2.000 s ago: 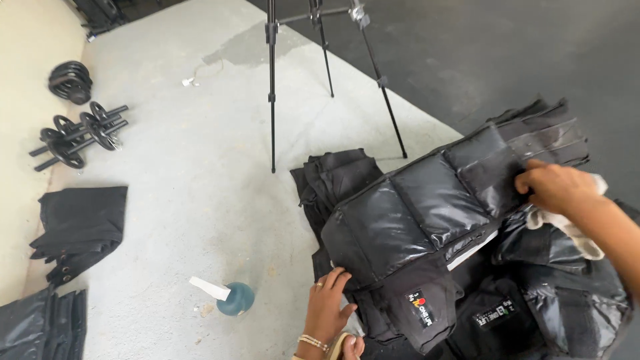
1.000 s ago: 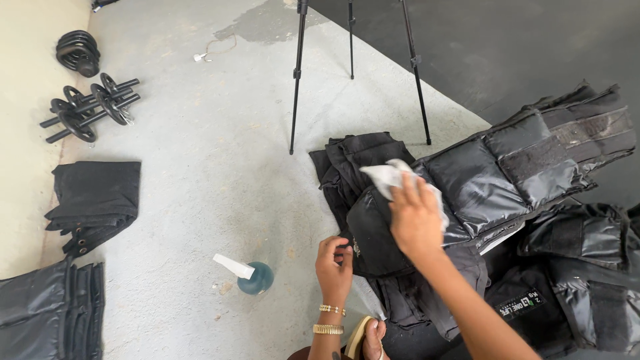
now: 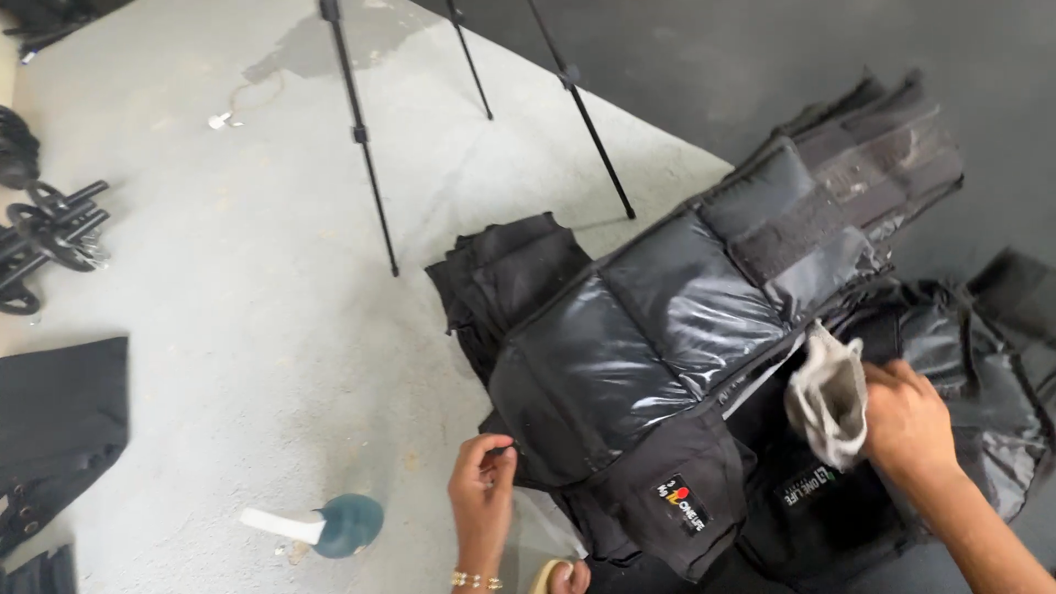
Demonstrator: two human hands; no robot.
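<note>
A padded black weight belt or wrap (image 3: 643, 305) with glossy panels lies diagonally over a pile of black fabric gear. At its lower left end, my left hand (image 3: 487, 478) pinches the edge between thumb and fingers. My right hand (image 3: 907, 412) is shut on a crumpled whitish cloth (image 3: 829, 396), just below the belt's lower edge. A black fabric piece with a printed patch (image 3: 681, 503) hangs under the belt. More glossy black padded gear (image 3: 982, 355) lies at the right, partly behind my right hand and forearm.
Black tripod legs (image 3: 363, 136) stand on the pale floor beyond the pile. A blue-green bottle with a white top (image 3: 351, 525) is on the floor left of my left hand. Black bars with metal rings (image 3: 58, 231) and folded black fabric (image 3: 62, 429) lie at the left. My foot shows below.
My right hand and the cloth have moved from the belt's lower left part to the right, off its glossy panels. My left hand remains at the belt's end.
</note>
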